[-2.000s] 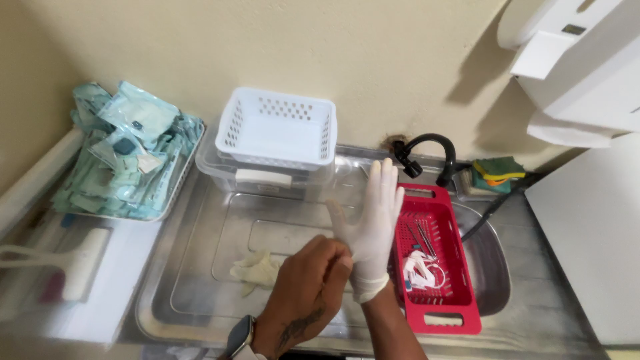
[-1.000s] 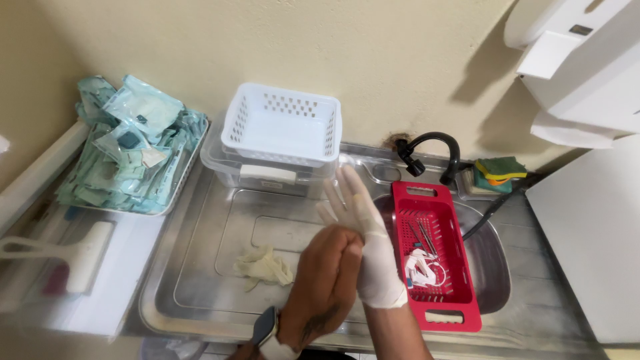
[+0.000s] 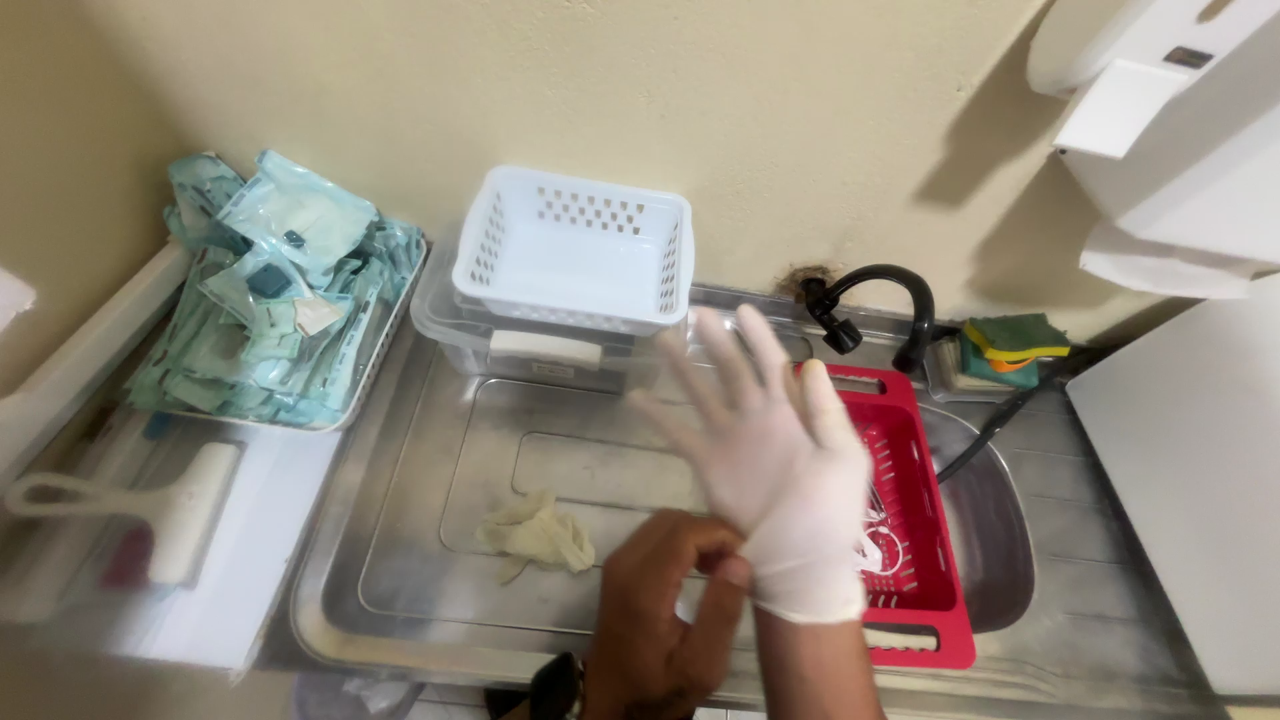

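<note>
My right hand (image 3: 770, 460) wears a whitish disposable glove, its fingers spread and pointing up and left above the metal sink unit. It holds nothing. Bare and with a watch on the wrist, my left hand (image 3: 675, 600) pinches the glove's cuff between thumb and fingers. A crumpled pale glove (image 3: 540, 535) lies on the steel drainboard (image 3: 420, 560), left of both hands. Behind my right hand, partly hidden by it, a red plastic basket (image 3: 925, 520) sits over the sink bowl with metal instruments and a white looped item (image 3: 882, 550) inside.
A white perforated basket (image 3: 575, 255) rests on a clear lidded box (image 3: 545, 350). At the left, a tray (image 3: 375, 365) holds teal-and-clear pouches (image 3: 290, 300) near a white-handled tool (image 3: 185, 510). A black faucet (image 3: 900, 300), sponges (image 3: 1015, 345) and wall dispensers (image 3: 1120, 105) stand right.
My right hand's fingers have spread from a more upright, closer pose. My left hand has shifted from beside the wrist and lower palm to the glove's cuff edge.
</note>
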